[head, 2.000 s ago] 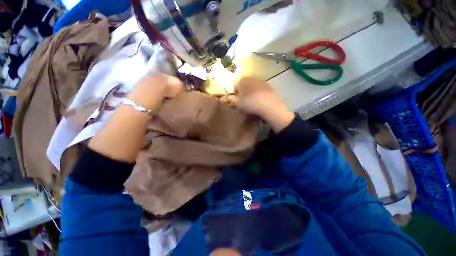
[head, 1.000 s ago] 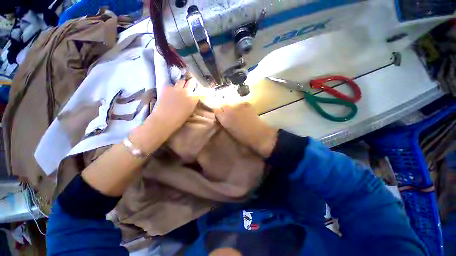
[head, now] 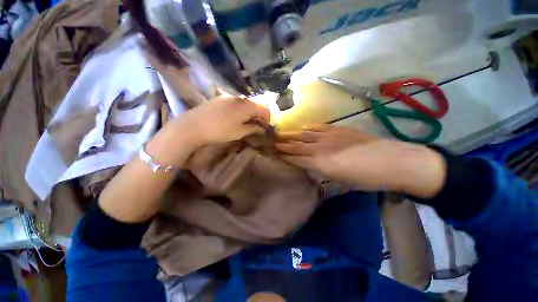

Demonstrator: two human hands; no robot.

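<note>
Brown fabric [head: 259, 189] lies bunched below the needle and hangs over the table's front edge, joined or laid with white cloth [head: 127, 79] at the left. My left hand [head: 227, 121] grips the brown fabric just left of the lit presser foot, fingers bent. My right hand [head: 321, 147] lies flat with fingers extended on the fabric's right edge, pointing left toward the needle. The white sewing machine head [head: 354, 23] stands above. Glare and my left fingers hide the needle point and seam.
Scissors [head: 407, 106] with one red and one green handle lie right of the needle. A brown fabric heap [head: 35, 94] is at the far left. Dark red strands [head: 156, 38] hang at the machine's left. Brown and white pieces [head: 439, 242] lie below the table at right.
My right hand has moved right and flattened, its fingers now extended. My left hand has bent its fingers over the fabric near the presser foot. The view has shifted slightly.
</note>
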